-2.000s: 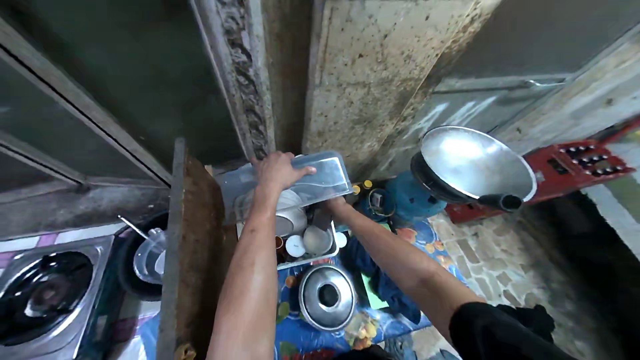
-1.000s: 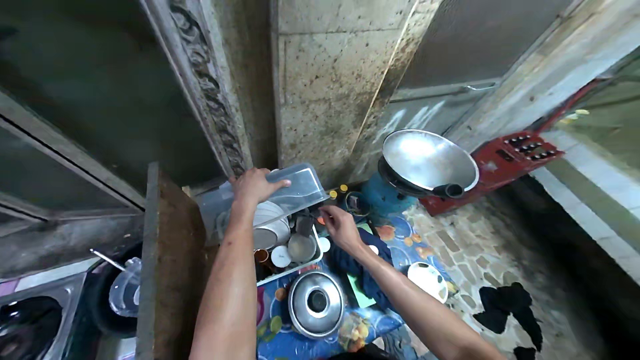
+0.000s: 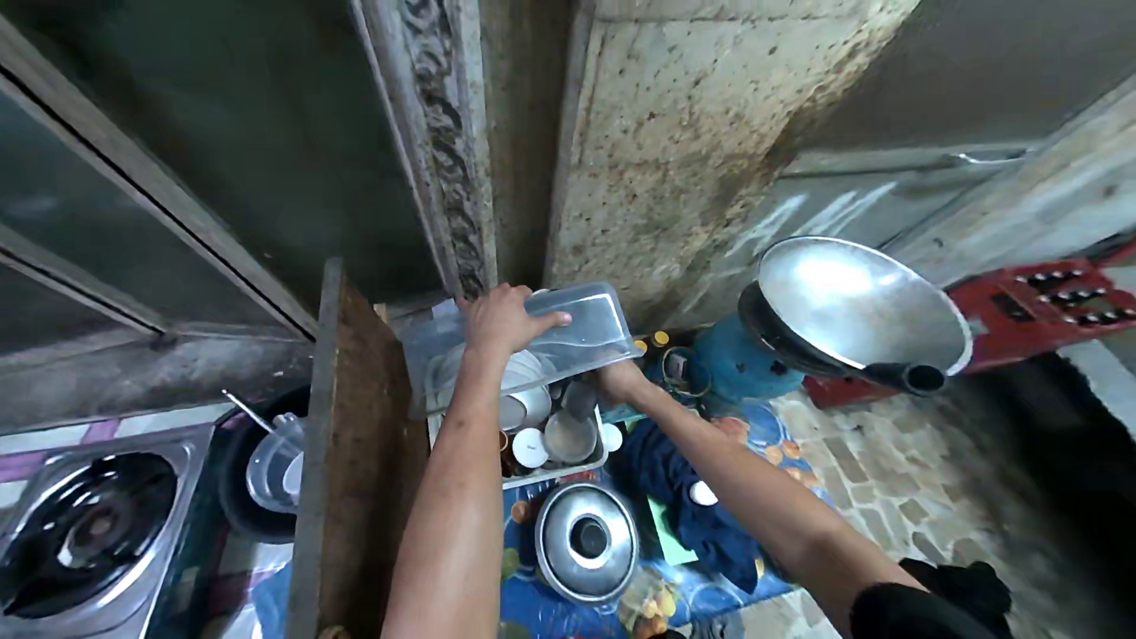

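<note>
A clear plastic lid or cover lies tilted over a dish rack holding plates, a metal cup and jars with white lids. My left hand grips the cover from above, thumb spread over its top. My right hand reaches under the cover's right edge at the rack's right side; its fingers are mostly hidden, so what they touch does not show. In front of the rack sits a round metal pot lid with a black knob.
A wok rests above a blue gas cylinder, beside a red crate. Dark blue cloth lies on the patterned tablecloth. A wooden panel separates the rack from a gas stove and a black basin.
My right hand has moved from the open view at the rack's right side to partly under the cover. My left hand stays on the cover.
</note>
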